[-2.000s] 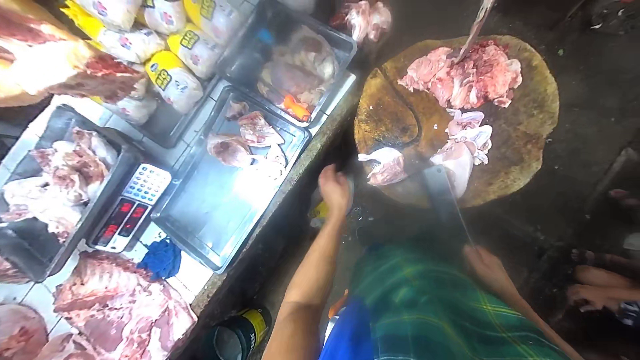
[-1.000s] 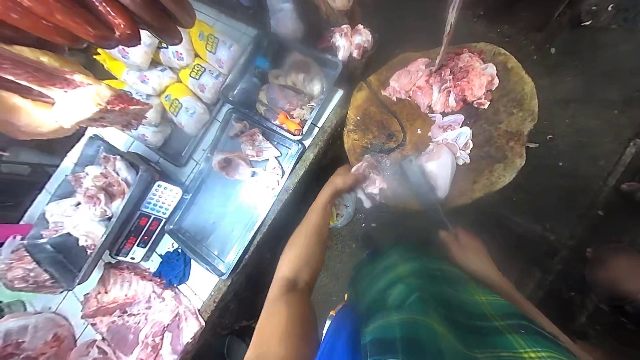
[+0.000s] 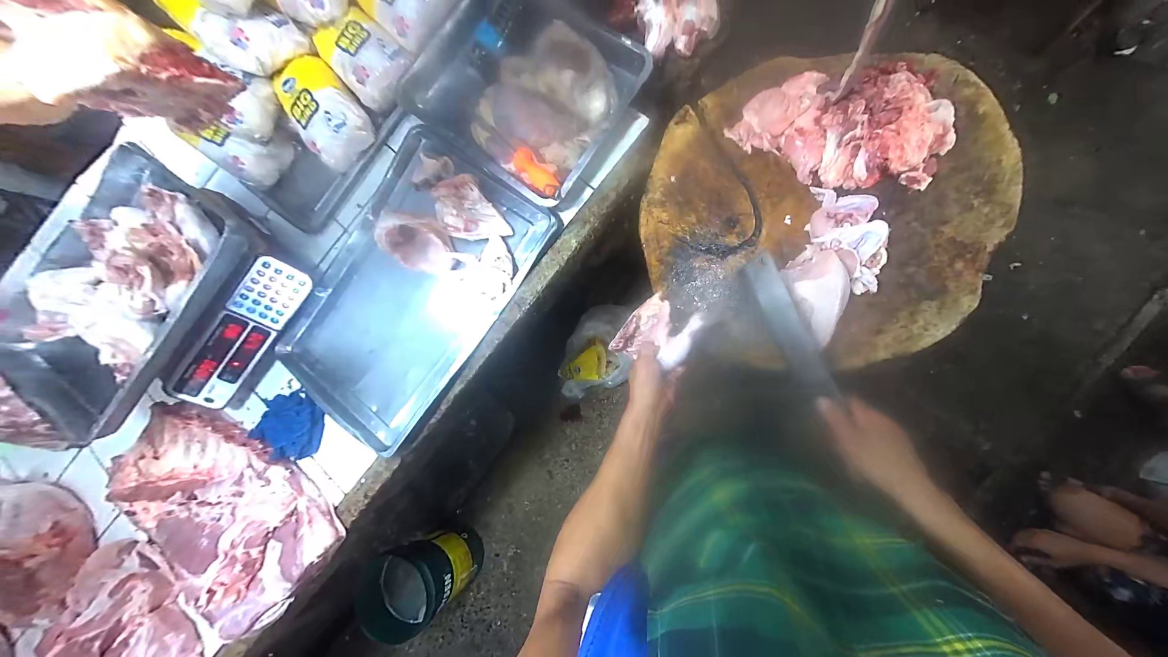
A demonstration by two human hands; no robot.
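Observation:
My left hand [image 3: 653, 379] grips a piece of raw chicken [image 3: 646, 327] at the near left edge of the round wooden chopping block [image 3: 949, 265]. The handle of a cleaver [image 3: 783, 315] is in my right hand [image 3: 871, 438], its blade over the block, slightly blurred. Right beside the blade lies a pale chicken piece [image 3: 821, 290], with a smaller cut piece touching it. A heap of raw meat pieces [image 3: 853, 128] sits at the block's far side, and a thin upright object [image 3: 867, 46], its top out of view, meets the heap.
Left of the block runs a tiled counter with a metal tray [image 3: 365, 365] of meat pieces, a digital scale [image 3: 239, 333], packaged whole chickens [image 3: 324, 114] and large meat cuts [image 3: 219, 520]. A dark bucket [image 3: 411, 584] stands below. Another person's feet [image 3: 1086, 529] show at right.
My left hand was empty beside the block two seconds ago; it has since taken hold of the chicken piece at the edge and drawn it slightly off the block.

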